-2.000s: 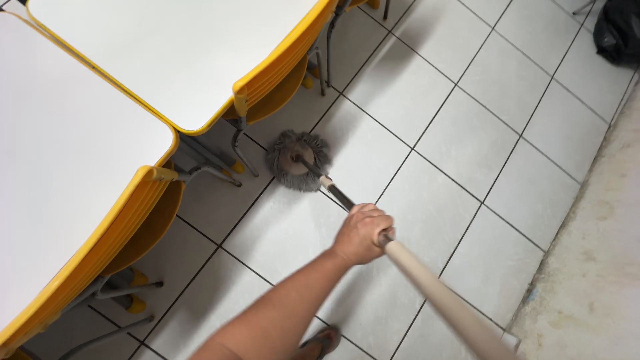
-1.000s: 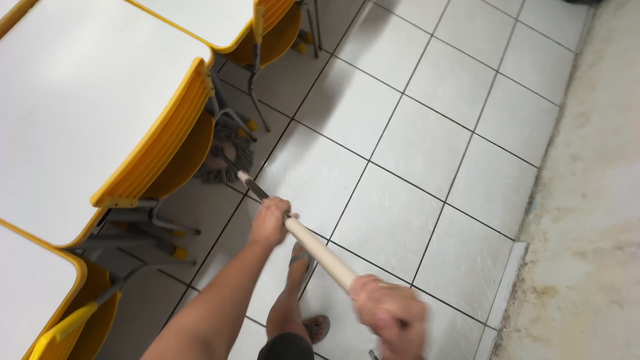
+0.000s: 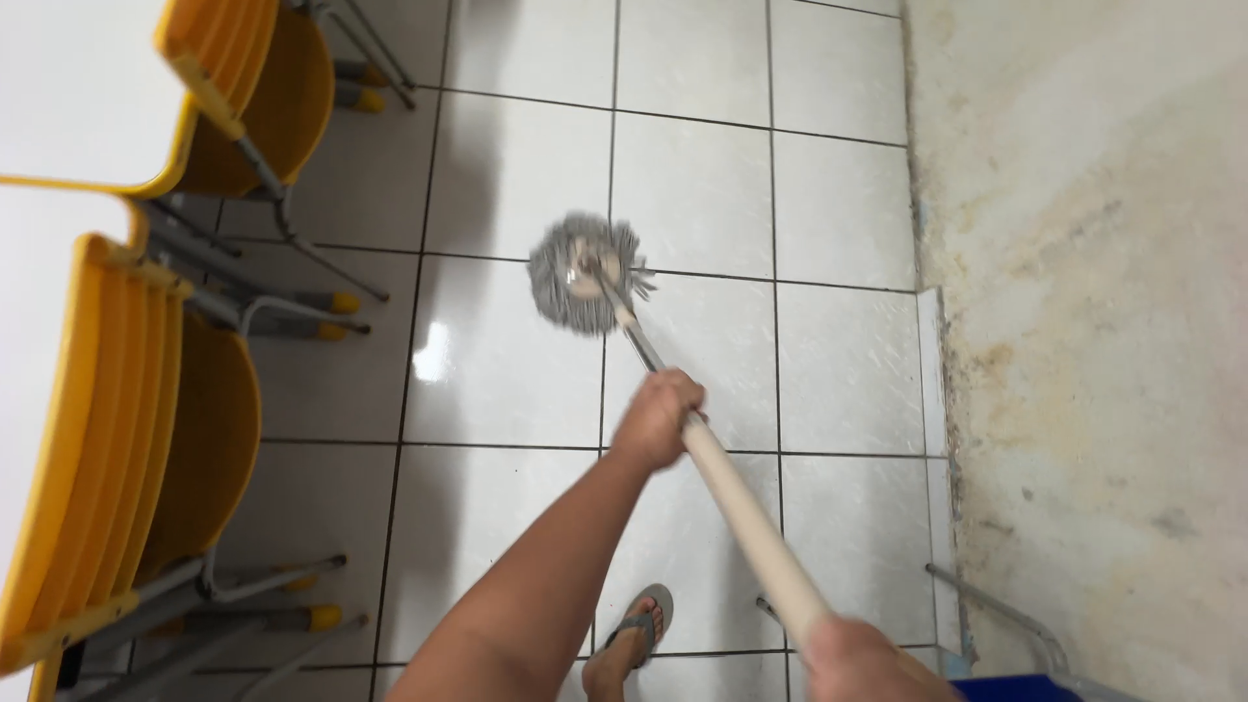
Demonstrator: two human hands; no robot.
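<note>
A round mop head with grey strands lies on the white tiled floor, around the middle of the view. Its pale handle runs down toward the lower right. My left hand is closed around the pole, a short way behind the mop head. Farther back, near the bottom edge, my right hand grips the same handle; it is blurred and partly cut off by the frame.
Yellow chairs with grey metal legs stand at white-topped tables on the left. A stained wall borders the floor on the right. At lower right is part of a blue seat. A sandaled foot shows below.
The mop head, under the edge of a yellow chair one second ago, has moved out right onto the open tiles. My right hand, not visible two seconds ago, shows on the handle.
</note>
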